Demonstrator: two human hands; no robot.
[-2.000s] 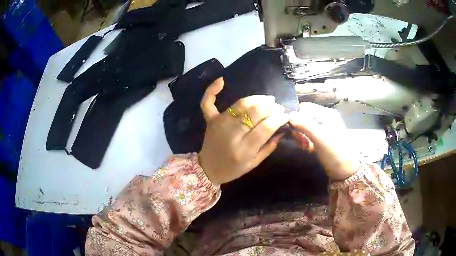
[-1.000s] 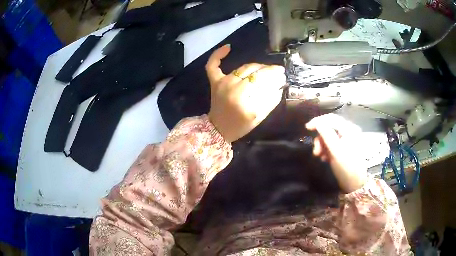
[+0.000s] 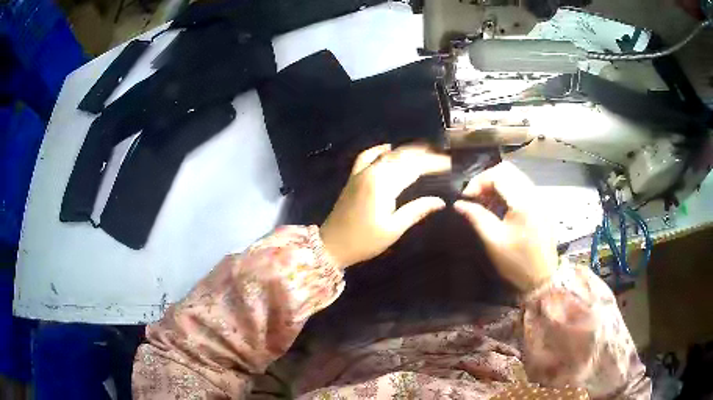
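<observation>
A dark cut panel (image 3: 352, 113) lies from the white table down over my lap, its right edge by the needle area of the sewing machine (image 3: 524, 56). My left hand (image 3: 375, 205) grips the panel's edge between thumb and fingers, in front of the machine arm. My right hand (image 3: 512, 226) pinches the same edge close beside it, thumbs nearly touching. The fold between the fingertips is partly hidden. The presser foot is blurred by glare.
Overlapping black cut pieces (image 3: 160, 148) lie on the white table (image 3: 211, 203) at left. Blue scissors or snips handles (image 3: 621, 241) hang at the table's right edge. Blue material (image 3: 27, 148) is at far left. A dark band (image 3: 645, 105) crosses the machine at right.
My hands have come together on the panel edge after being apart one second ago. The panel on the table has shifted and now shows a straighter edge. The whole view has tilted slightly.
</observation>
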